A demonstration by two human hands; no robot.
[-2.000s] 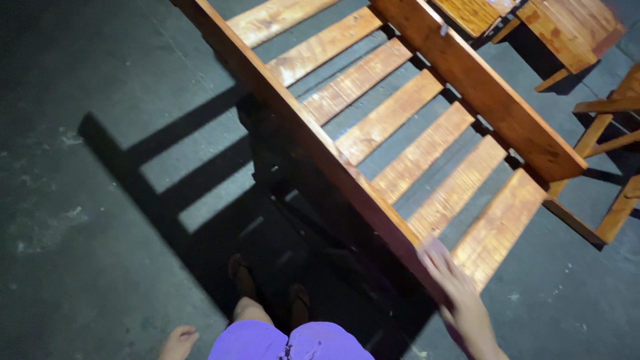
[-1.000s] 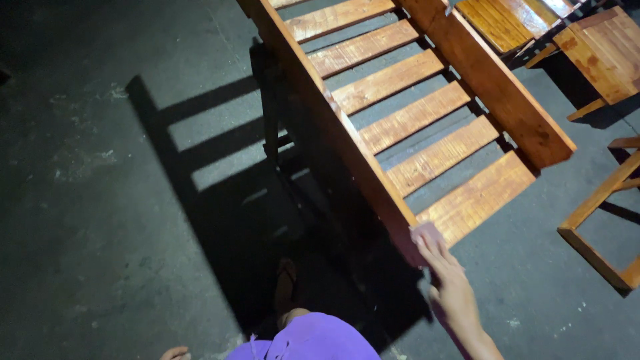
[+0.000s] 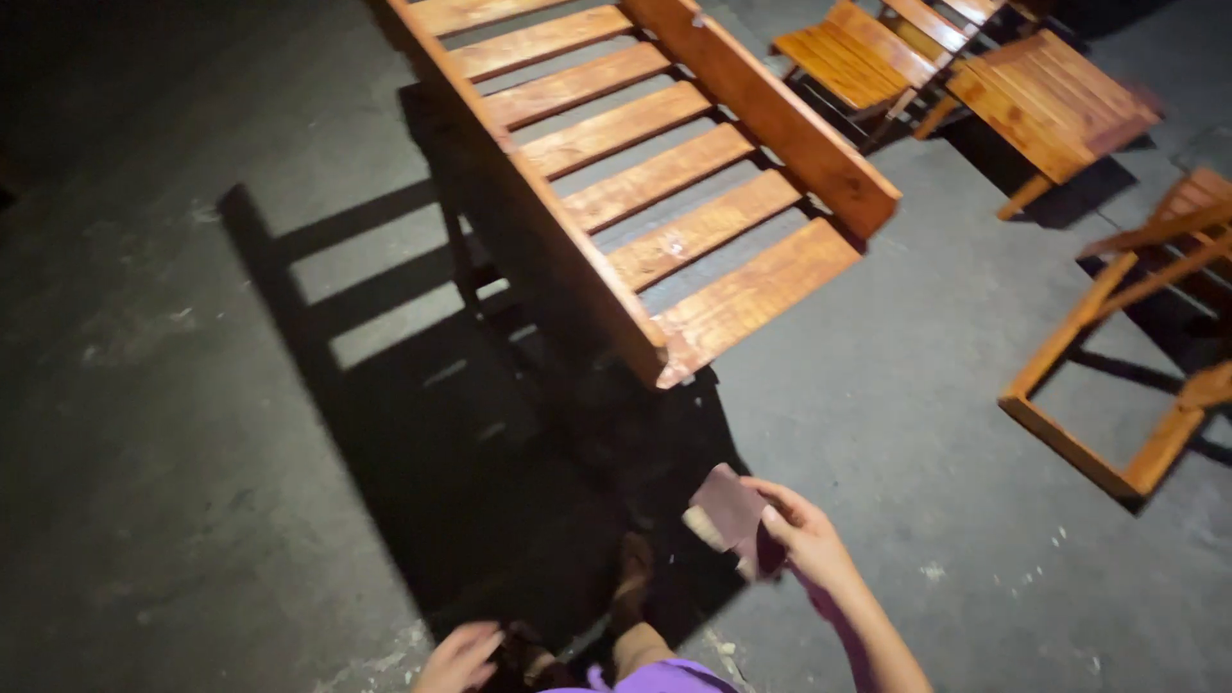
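Observation:
In my right hand (image 3: 794, 529) is a folded piece of sandpaper (image 3: 730, 507), reddish brown on its face with a paler part below, pinched between thumb and fingers. It is held off the wood, below the near end of a slatted wooden frame (image 3: 770, 279). That frame has two long side boards, and several varnished slats run across between them. Low in the view, my left hand (image 3: 464, 656) hovers near my lap with its fingers loosely bent; nothing shows in it.
A small wooden table (image 3: 1059, 101) and a wooden folding chair (image 3: 852, 58) stand at the upper right. Another wooden chair frame (image 3: 1078, 448) rests on the concrete floor at the right. The slatted frame casts a dark shadow over the floor around my feet.
My right hand has come off the near end of the side board and moved down toward me with the sandpaper. More of my left hand shows. The view has shifted.

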